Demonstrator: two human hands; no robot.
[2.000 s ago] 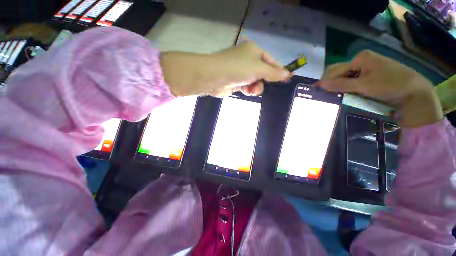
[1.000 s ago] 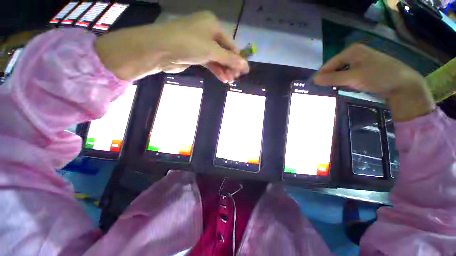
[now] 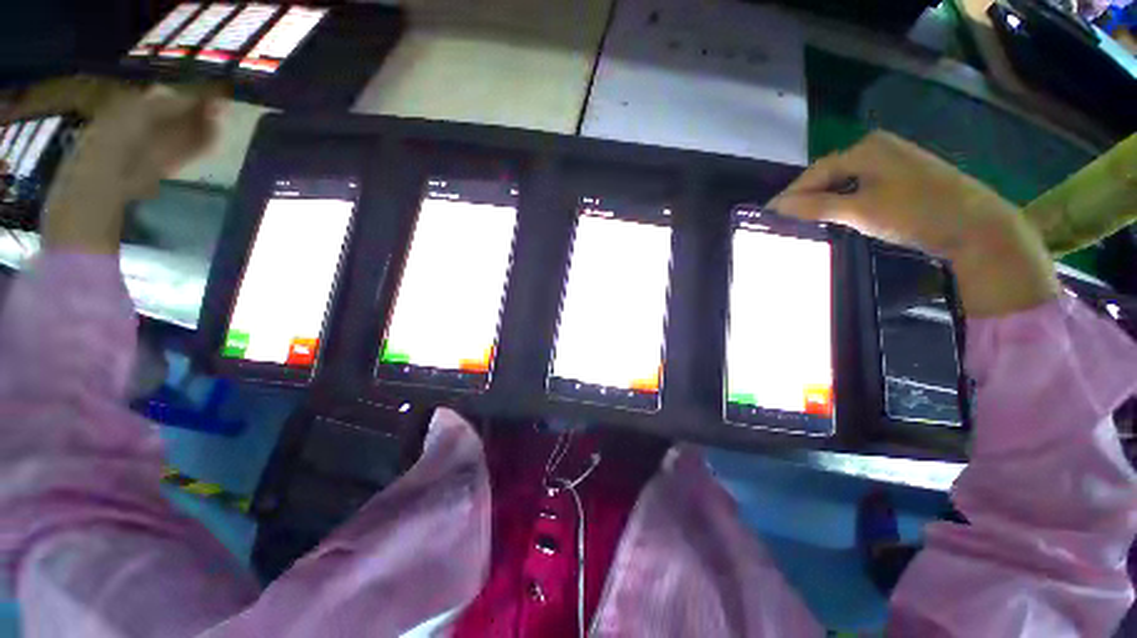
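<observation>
Several smartphones with white lit screens lie in the slots of a black phone tray [image 3: 534, 299] in front of me. The rightmost smartphone [image 3: 781, 318] has a green and a red block at its bottom edge. My right hand [image 3: 916, 206] is at the top edge of that phone, fingertips close together; whether it grips something small cannot be told. My left hand [image 3: 137, 156] is blurred, up at the far left beyond the tray's left end, off the phones. What it holds cannot be made out.
A neighbouring tray at right holds a dark waiting phone [image 3: 918, 337]. More lit phones [image 3: 235, 35] stand in a tray at the back left. White boards [image 3: 698, 81] lie behind the tray. A yellow-green roll [image 3: 1091, 199] is at far right. Dark empty trays [image 3: 331, 467] are below the bench edge.
My left hand has swung from above the middle phones to the far left, uncovering the tray's left part. The yellow-green piece it held no longer shows. My right hand stays by the rightmost phone.
</observation>
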